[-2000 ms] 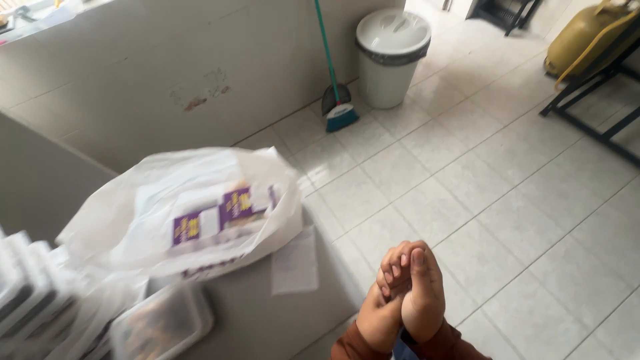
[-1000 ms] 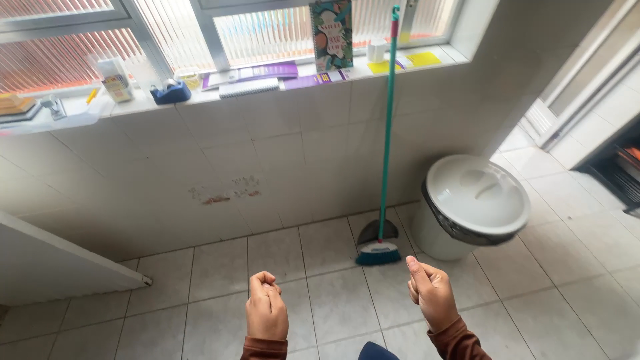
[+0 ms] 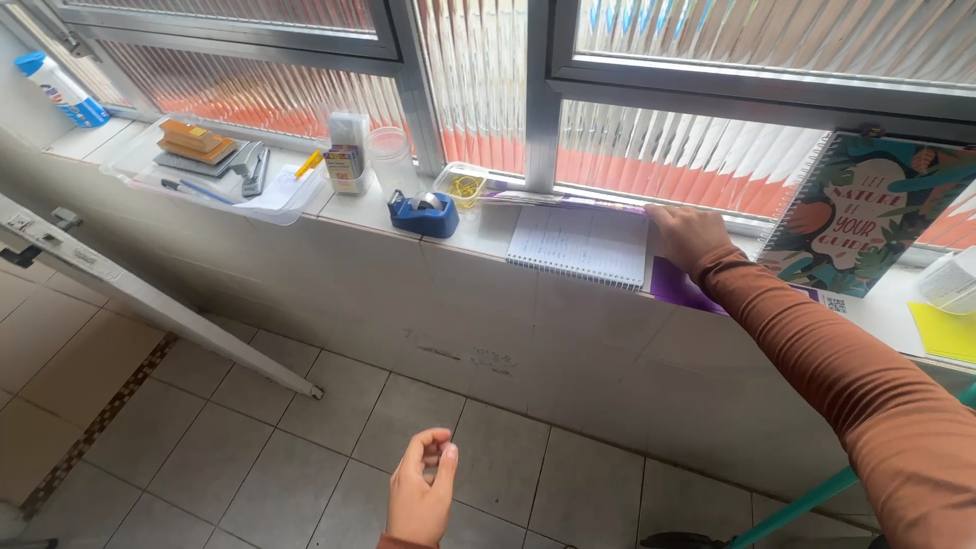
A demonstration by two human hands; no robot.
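Note:
My right hand (image 3: 686, 232) reaches to the tiled windowsill, its fingers at the right end of a stack of thin purple-and-white printed cardboard pieces (image 3: 564, 201) standing against the window frame. In front of the stack lies a spiral notepad with handwriting (image 3: 578, 242). Below my right wrist is a flat purple sheet (image 3: 679, 288). My left hand (image 3: 423, 484) hangs low over the floor, fingers loosely curled, with nothing in it. A blue tape dispenser (image 3: 424, 215) sits left of the notepad, near a small clear box of yellow rubber bands (image 3: 462, 187).
A clear tray (image 3: 297, 210) with a stapler (image 3: 257, 171) and pens is on the sill's left. At right a decorated spiral notebook (image 3: 865, 210) leans on the window, near yellow paper (image 3: 945, 329). A door edge (image 3: 168, 301) juts in at left; a green broom handle (image 3: 793, 507) crosses lower right.
My clasped hands have parted. The right one has moved up to the windowsill and touches the cardboard stack. The view has swung from the plastic bag and floor to the window.

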